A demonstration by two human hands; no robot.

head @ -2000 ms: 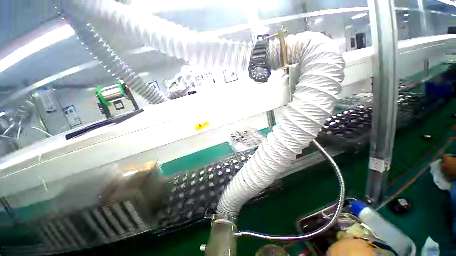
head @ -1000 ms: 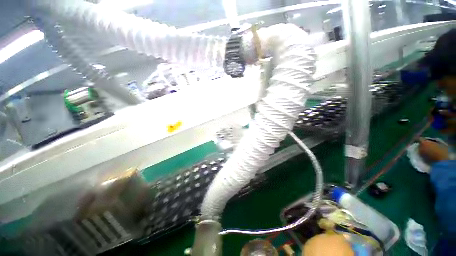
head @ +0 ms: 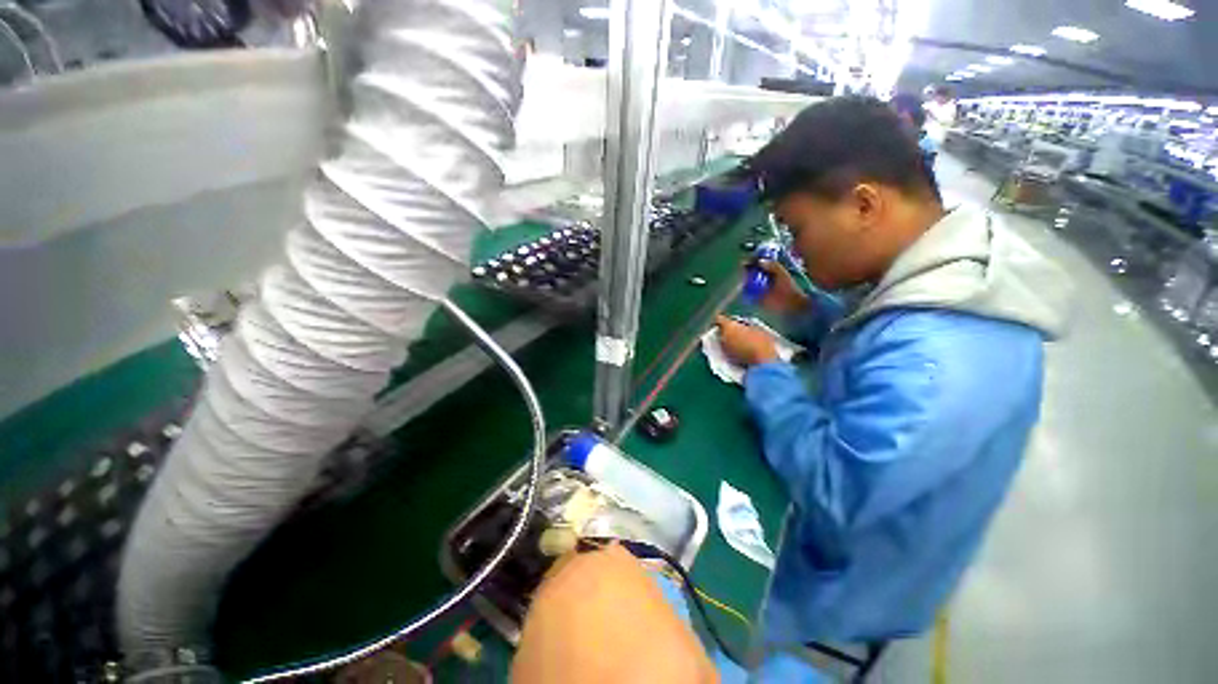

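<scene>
My right hand (head: 608, 621) shows at the bottom centre, cut off by the lower edge. It overlaps the near side of a silver metal tray (head: 688, 528); its fingers and any grip cannot be made out. Pale yellowish items (head: 572, 515) and a dark cable (head: 695, 588) are beside it. A white bottle with a blue cap (head: 628, 478) lies in the tray. A thick white ribbed duct hose (head: 321, 294) runs down the left, its lower end near the bottom edge. A shiny gooseneck arm (head: 538, 441) curves beside it towards the hand. My left hand is out of view.
A person in a blue smock (head: 908, 428) sits at right, holding a blue object and a white piece. A metal post (head: 628, 201) stands behind the tray. Black parts trays (head: 554, 261) line the shelf. A crumpled wipe (head: 739, 521) and small black object (head: 659, 424) lie on the green mat.
The view has swung right, so the hose, post and tray appear further left and the neighbouring person is in full view. My right hand shows larger at the bottom.
</scene>
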